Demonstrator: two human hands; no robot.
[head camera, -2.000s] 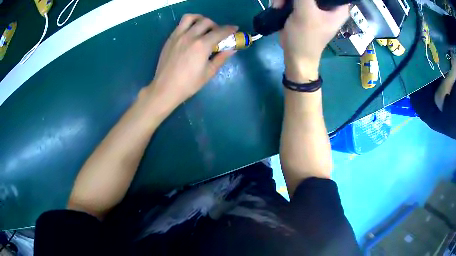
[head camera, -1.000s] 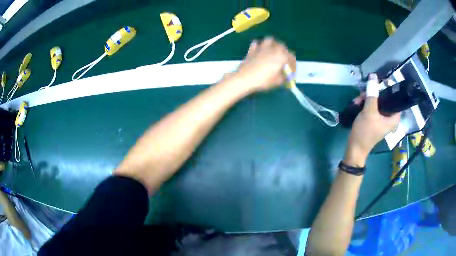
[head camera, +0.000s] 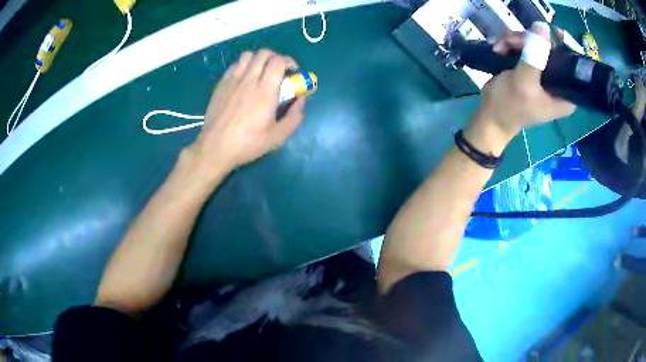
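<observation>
My left hand (head camera: 251, 109) holds a yellow handheld unit (head camera: 302, 84) on the green bench, with the fingers over most of it. Its yellow end with blue bands shows to the right. A white cord loop (head camera: 172, 121) lies on the bench to the left of the hand. My right hand (head camera: 528, 88) holds the black electric screwdriver (head camera: 577, 78) level, its nose pointing left at the mechanism of the silver-grey screw feeder (head camera: 453, 35). Whether the tip touches the feeder cannot be told. White tape wraps one finger.
A white strip (head camera: 106, 76) curves across the green bench (head camera: 319, 191). Yellow units (head camera: 54, 46) with cords lie beyond it at the left; another (head camera: 590, 46) lies right of the feeder. The thick black cable (head camera: 567, 212) hangs at the right, near another person's arm (head camera: 639, 106).
Since one second ago, the view has shifted. My left hand has brought the unit from the white strip to the near bench. The screwdriver's nose is now at the feeder.
</observation>
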